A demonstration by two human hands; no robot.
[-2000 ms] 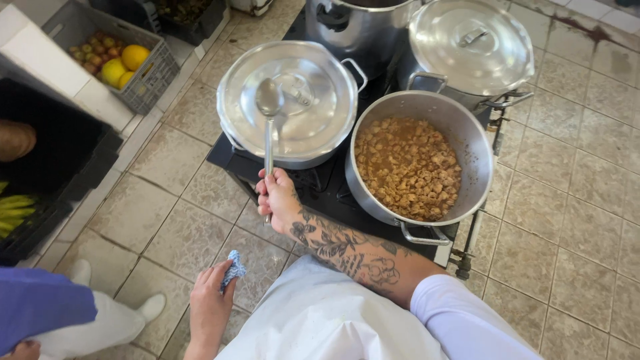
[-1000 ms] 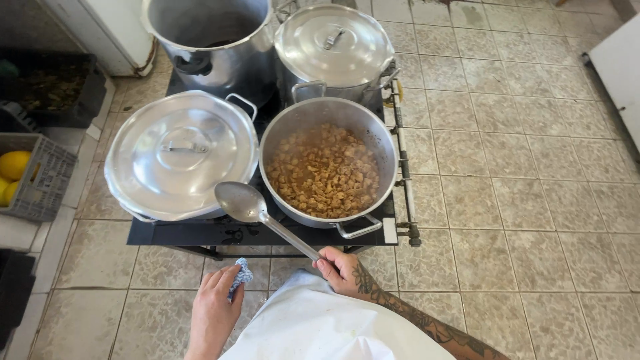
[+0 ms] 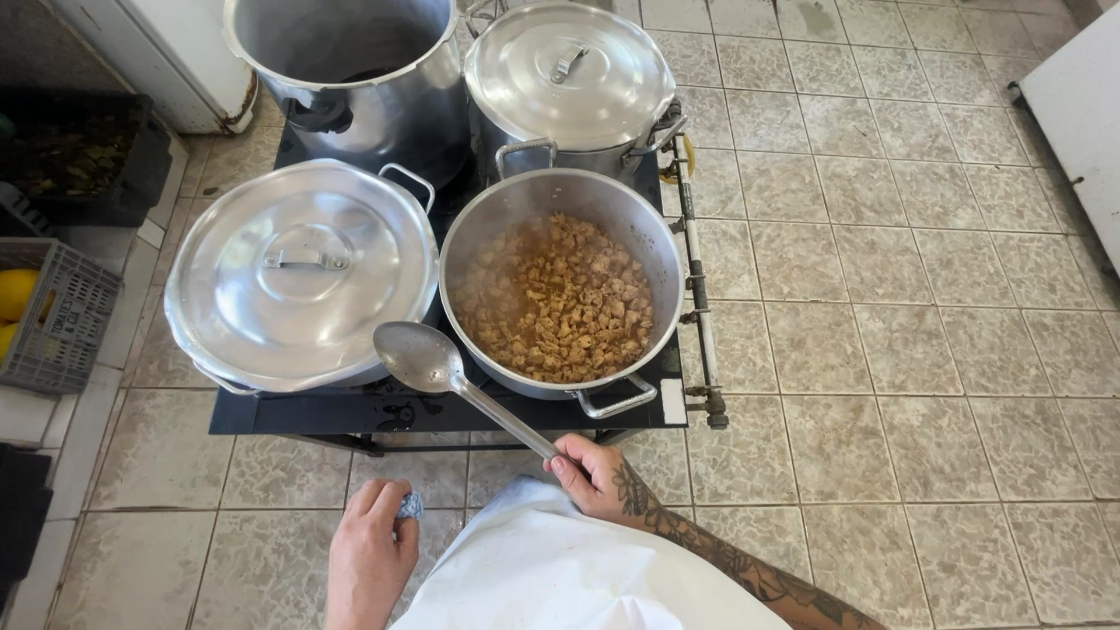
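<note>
My right hand grips the handle end of a large metal serving spoon. The spoon's bowl is over the stove's front edge, between two pots. My left hand, low at the left of my white apron, holds a crumpled blue-and-white cloth. An uncovered aluminum pot holds small browned chunks in brownish liquid, with faint steam. Left of it is a wide pot under a dented aluminum lid. Behind stand a tall uncovered pot and another lidded pot.
The pots stand on a black stove with a gas pipe and knobs along its right side. At the left are a gray plastic crate with yellow fruit and a black crate. A white appliance stands far right on the tiled floor.
The spoon has moved from over the left lid to the stove's front edge, and my right hand has moved right with it. The view has shifted right; the other person is out of view.
</note>
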